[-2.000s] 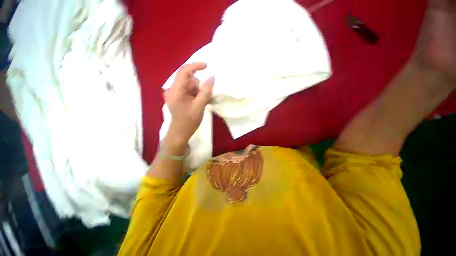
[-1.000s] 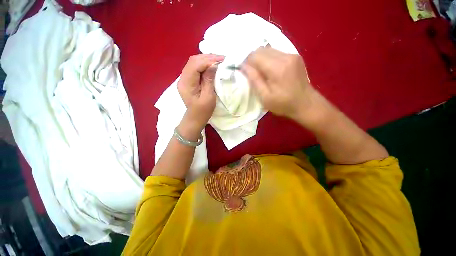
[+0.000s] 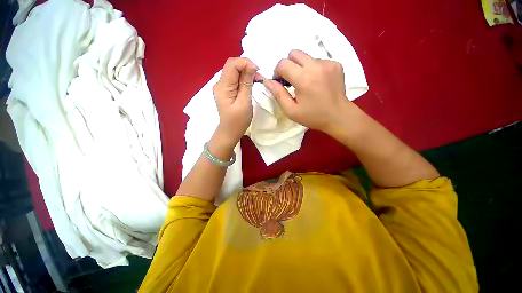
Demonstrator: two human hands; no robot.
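A white garment (image 3: 286,28) lies in front of me, part of it bunched up below my hands and a panel hanging to the left. My left hand (image 3: 236,94) has thumb and fingertips pinched together at a raised part of the garment; anything finer between them is too small to tell. My right hand (image 3: 312,88) is closed around small dark snips (image 3: 281,82), mostly hidden by the fingers, their tip pointing at my left fingertips. A small grey mark (image 3: 324,47), perhaps a label, shows on the garment above my right hand.
A long rumpled white garment pile (image 3: 86,131) lies at left. Red cloth (image 3: 412,74) covers the table, with its near edge at right above a dark green floor. A yellow packet (image 3: 497,11) lies at the top right. Fine thread bits lie on the red cloth.
The snips, on the red cloth two seconds ago, are now in my right hand, which has come from the far right to the garment. My left fingers have closed from an open pose.
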